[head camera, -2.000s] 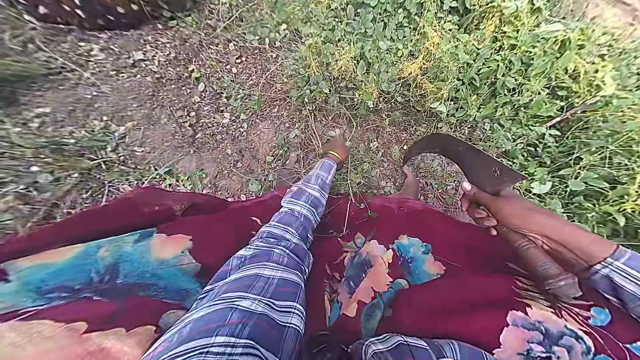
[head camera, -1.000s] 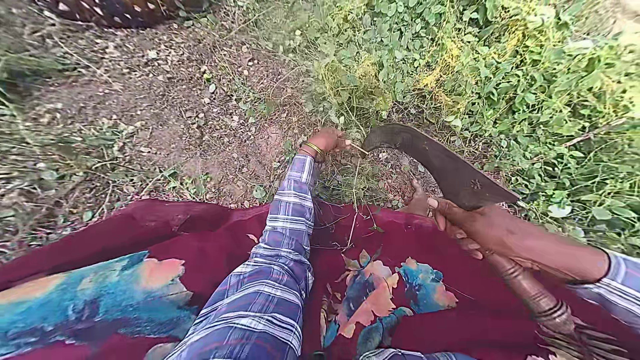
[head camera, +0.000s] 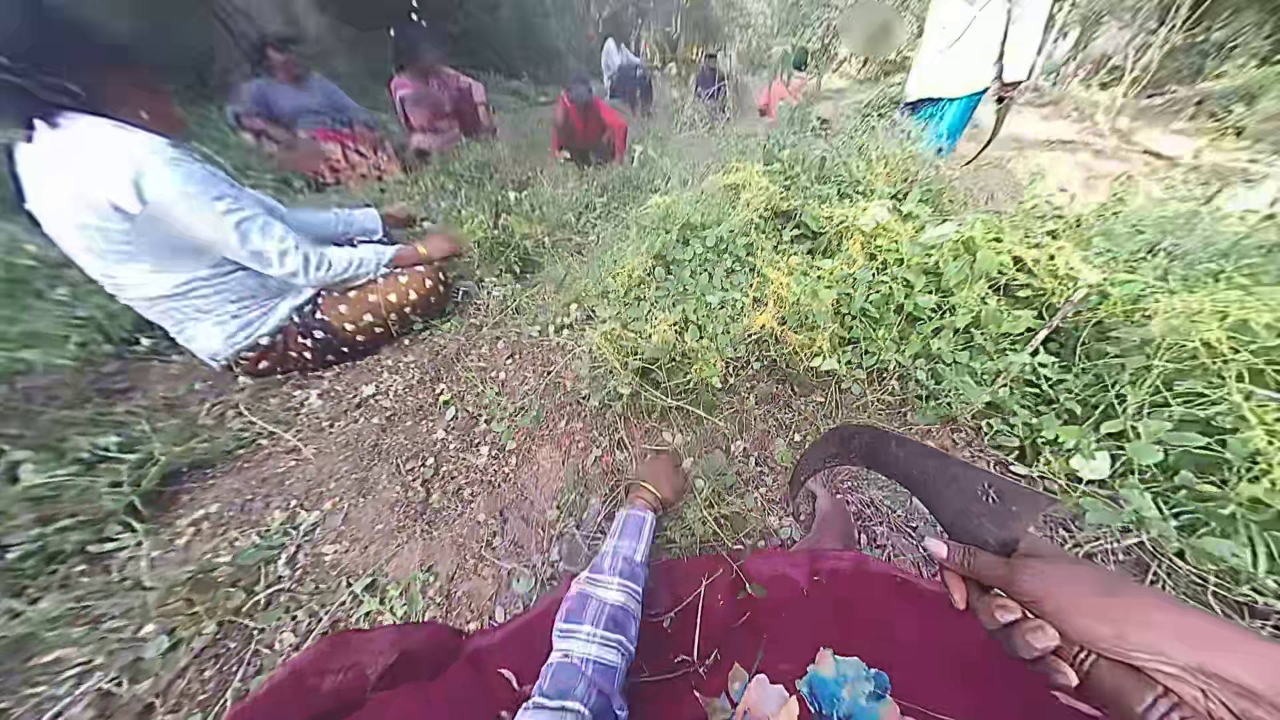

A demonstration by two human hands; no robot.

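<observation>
My right hand (head camera: 1040, 600) grips the handle of a curved sickle (head camera: 960, 490) at the lower right; its dark, broad blade hooks over to the left above my bare foot (head camera: 830, 522). My left hand (head camera: 660, 478), with a bangle at the wrist and a plaid sleeve, reaches down to low stems and grass (head camera: 715, 500) left of the blade's tip. Whether its fingers hold any stems cannot be made out. A maroon flowered cloth (head camera: 800, 610) covers my lap, with a few dry twigs lying on it.
Leafy green plants (head camera: 880, 280) grow thickly ahead and right. A person in a pale shirt (head camera: 200, 235) squats at the left, hands in the grass. Several people sit or crouch farther back. Another person (head camera: 965, 60) stands at the upper right beside a curved blade. Bare soil (head camera: 400, 450) lies left.
The view has tilted up, bringing the other people into sight. My left hand was close to the sickle's tip one second ago and is now farther from it. The sickle stays in my right hand.
</observation>
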